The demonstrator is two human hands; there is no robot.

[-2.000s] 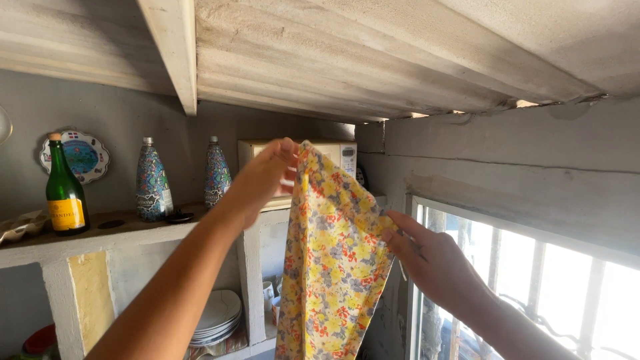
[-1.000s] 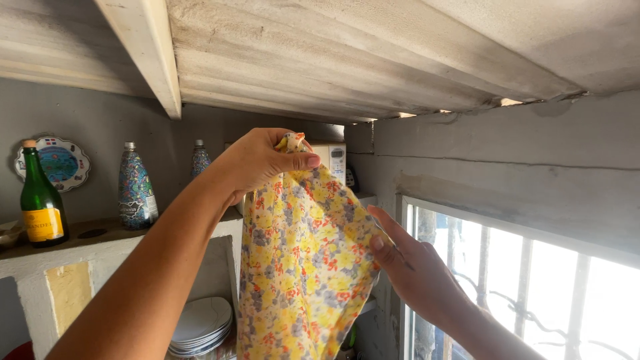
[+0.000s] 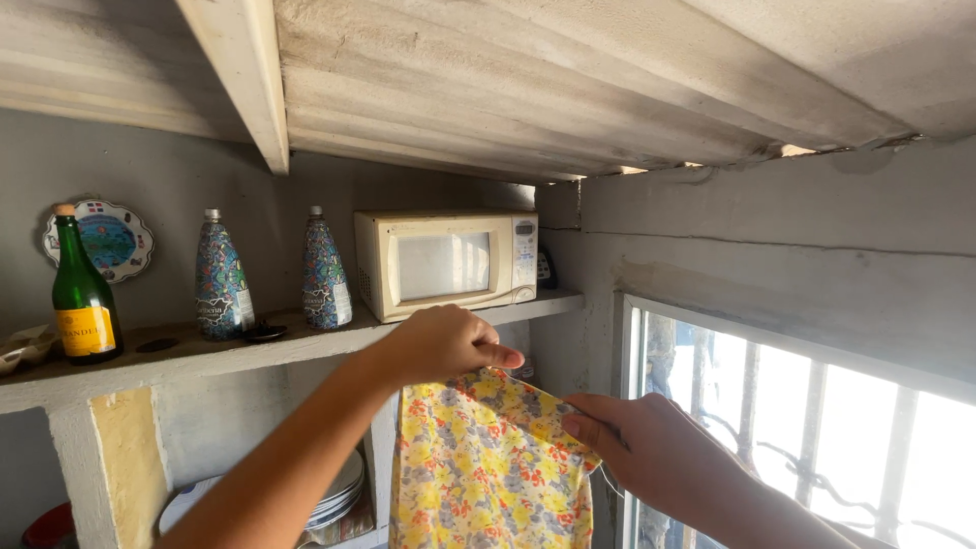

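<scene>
A floral cloth (image 3: pixel 488 465) in yellow, orange and grey hangs from both hands at the lower middle of the view. My left hand (image 3: pixel 450 347) pinches its top edge between thumb and fingers, just below the microwave. Lower and to the right, my right hand (image 3: pixel 633 438) grips the cloth's right upper edge, and a thin loose thread or cord dangles beside it. The cloth's lower end is out of view.
On a ledge stand a cream microwave (image 3: pixel 446 263), two patterned bottles (image 3: pixel 221 278) and a green bottle (image 3: pixel 82 293). A decorated plate (image 3: pixel 114 240) is on the wall behind. Stacked plates (image 3: pixel 335 496) sit below. A barred window (image 3: pixel 785 427) is at right, under a low ceiling beam (image 3: pixel 244 76).
Both hands have come down with the cloth, which uncovers the microwave. The cloth's top edge is spread wider between the hands than two seconds ago.
</scene>
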